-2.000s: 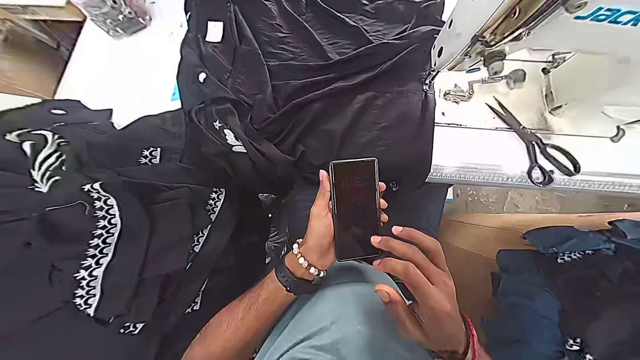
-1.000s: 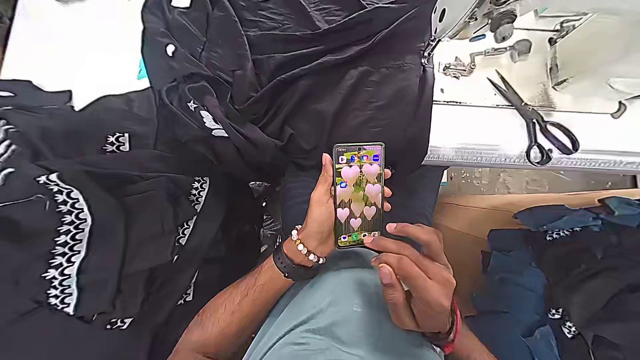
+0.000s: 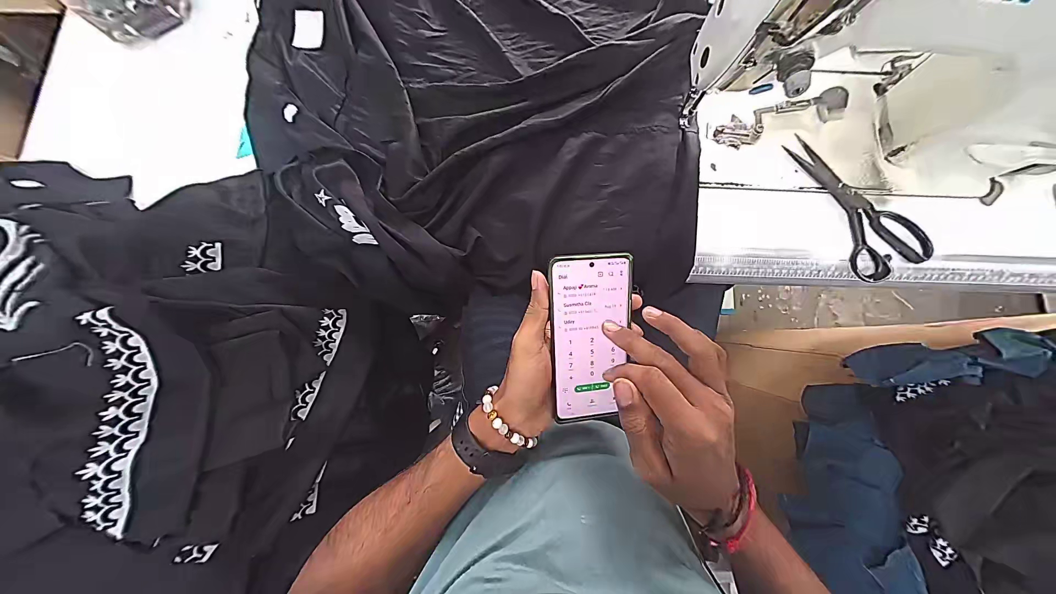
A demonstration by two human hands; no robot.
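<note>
My left hand (image 3: pixel 528 371) holds a smartphone (image 3: pixel 584 355) upright over my lap, its thumb along the left edge and fingertips showing at the right edge. The screen is lit with a dial pad and a list above it. My right hand (image 3: pixel 681 404) is over the phone's lower right part, fingers partly bent and apart, holding nothing; fingertips are at or just above the glass, and touch cannot be told. Just beyond the phone lies black fabric (image 3: pixel 577 198), which reaches the needle area of a sewing machine (image 3: pixel 742 49).
Black scissors (image 3: pixel 862 210) lie on the machine bed above a ruler strip (image 3: pixel 792 271). Black garments with white embroidery (image 3: pixel 124 421) are heaped at left. A cardboard box (image 3: pixel 755 388) and dark blue and black cloth (image 3: pixel 850 478) are at lower right. A clear container (image 3: pixel 136 16) stands at top left.
The phone screen went from dark to a home screen with hearts, and now shows the dial pad. My right hand has moved up over the screen since one second ago.
</note>
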